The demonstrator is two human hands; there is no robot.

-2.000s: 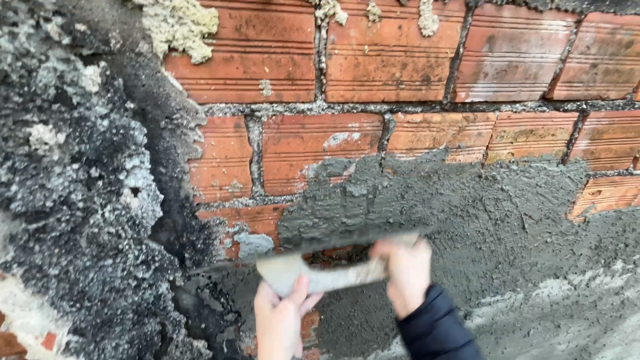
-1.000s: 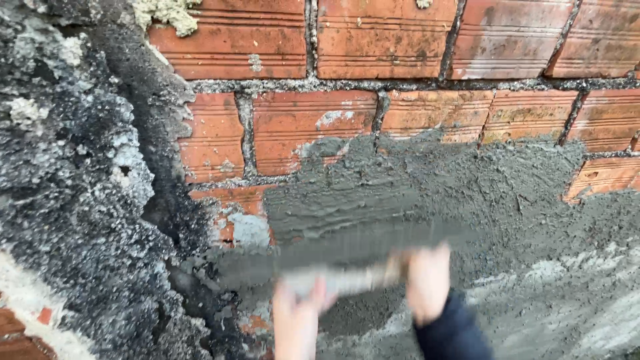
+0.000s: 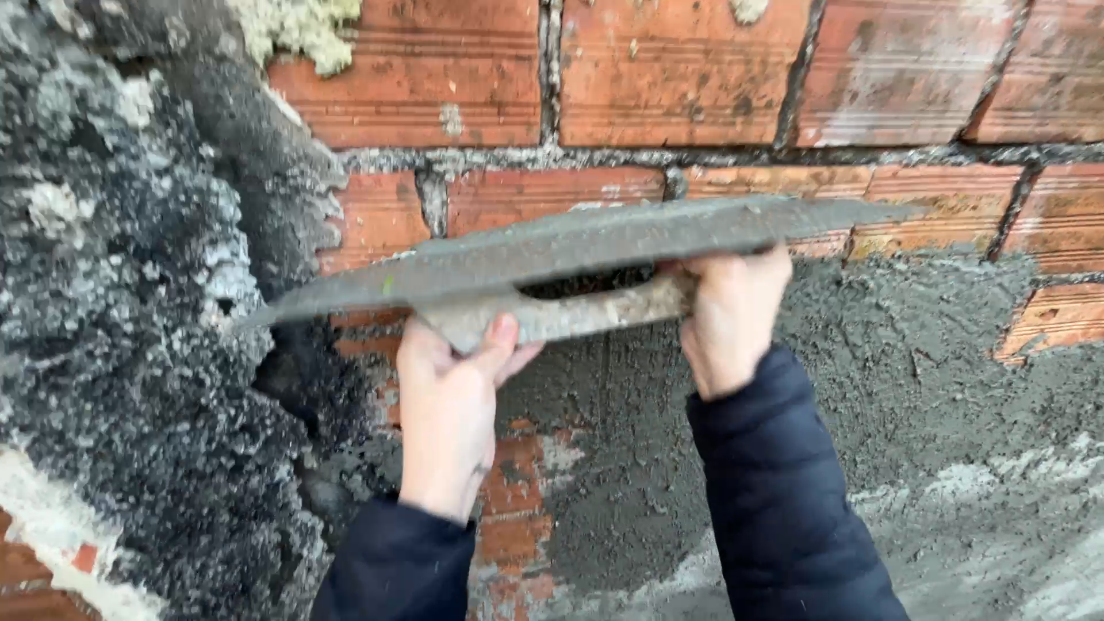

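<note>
A long plastering float (image 3: 604, 241), smeared with grey mortar, spans the middle of the view and tilts slightly up to the right. My left hand (image 3: 457, 379) grips the left end of its handle, thumb on top. Around the handle's right end my right hand (image 3: 733, 310) is closed. The blade lies across the red bricks, its left tip by the dark rough patch; whether it touches the wall I cannot tell. Wet grey mortar (image 3: 897, 362) covers the wall to the right of and below my hands.
Bare red hollow-clay bricks (image 3: 673, 78) with grey joints run along the top. A rough blackened mass (image 3: 129, 345) projects at the left. Yellowish foam (image 3: 302, 30) sticks to the wall at upper left. Exposed brick (image 3: 513, 509) shows between my forearms.
The float has moved up the wall with both hands on it, from the mortared area to over the brick course above. Its blade now shows more clearly.
</note>
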